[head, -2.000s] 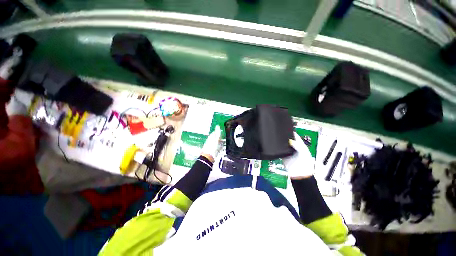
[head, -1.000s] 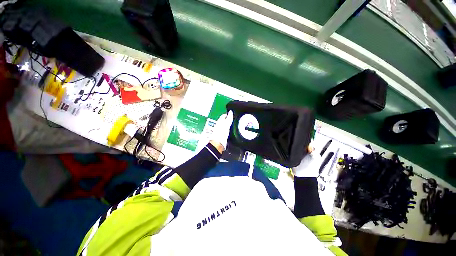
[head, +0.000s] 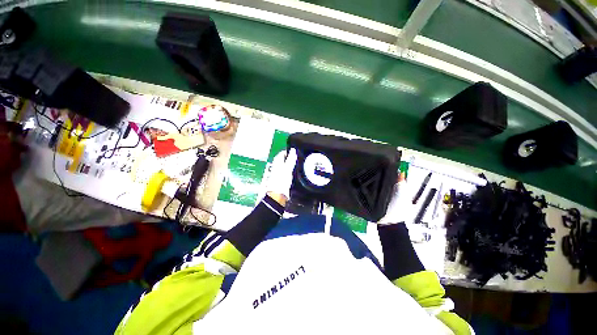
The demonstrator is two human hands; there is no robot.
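Note:
A black boxy speaker cabinet (head: 343,171) is held between my two white-gloved hands over the bench. Its upper face shows a white ring with a dark centre at the left and a ribbed triangular pattern at the right. My left hand (head: 280,175) grips its left end. My right hand (head: 397,204) grips its right end, with the fingers partly hidden. Green-and-white printed sheets (head: 242,178) lie flat under and beside the cabinet. A small dark part shows partly below the cabinet's near edge.
A green conveyor (head: 281,85) behind the bench carries several black cabinets (head: 468,114). At right are two dark sticks (head: 426,204) and a heap of black parts (head: 499,232). At left are a yellow tool (head: 155,191), a black corded tool (head: 194,180) and a round multicoloured item (head: 214,118).
The held cabinet has turned from its earlier tilt so that its ringed and patterned face shows upward. Both hands still hold its ends. The camera view has shifted.

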